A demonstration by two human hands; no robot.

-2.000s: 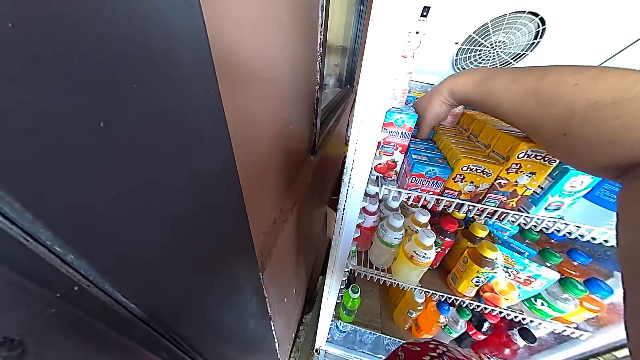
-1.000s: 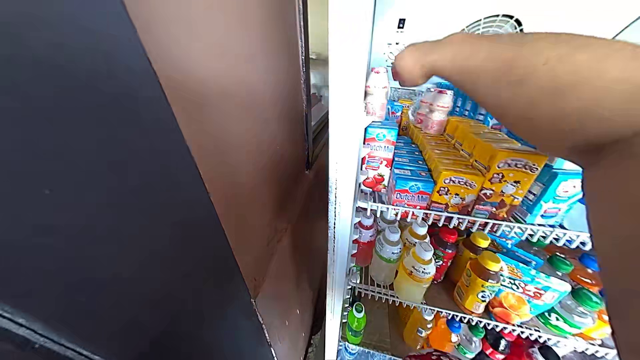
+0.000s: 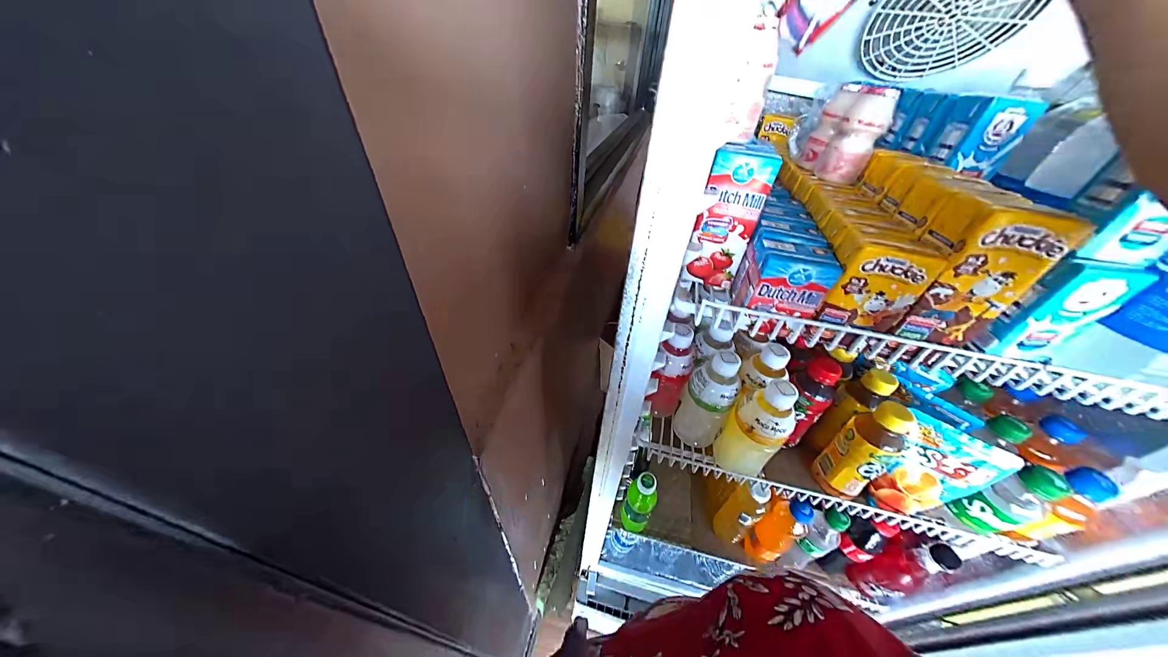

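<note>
Neither of my hands shows; a bare forearm (image 3: 1127, 82) crosses the upper right corner and its hand is out of frame. Rows of yellow Chuckie drink cartons (image 3: 890, 274) and blue Dutch Mill cartons (image 3: 789, 274) stand on the top wire shelf of an upright fridge. A taller Dutch Mill carton (image 3: 730, 214) stands at the left end. Behind the cartons, a wrapped pack of small pink-and-white bottles (image 3: 844, 132) lies near blue cartons (image 3: 990, 132). More pinkish bottles (image 3: 753, 73) are at the upper left, washed out by glare.
Bottled drinks (image 3: 757, 429) fill the middle wire shelf, with more bottles (image 3: 776, 529) below. A round fan grille (image 3: 949, 32) is on the fridge's back wall. Left of the white frame (image 3: 639, 301) are a brown wall (image 3: 465, 182) and a dark panel (image 3: 201, 274). Red patterned cloth (image 3: 757, 620) shows at the bottom.
The hand reached in behind the cartons, then rose toward the upper left of the fridge. Now it is out of view, with only part of the arm at the right. The wrapped bottle pack is uncovered.
</note>
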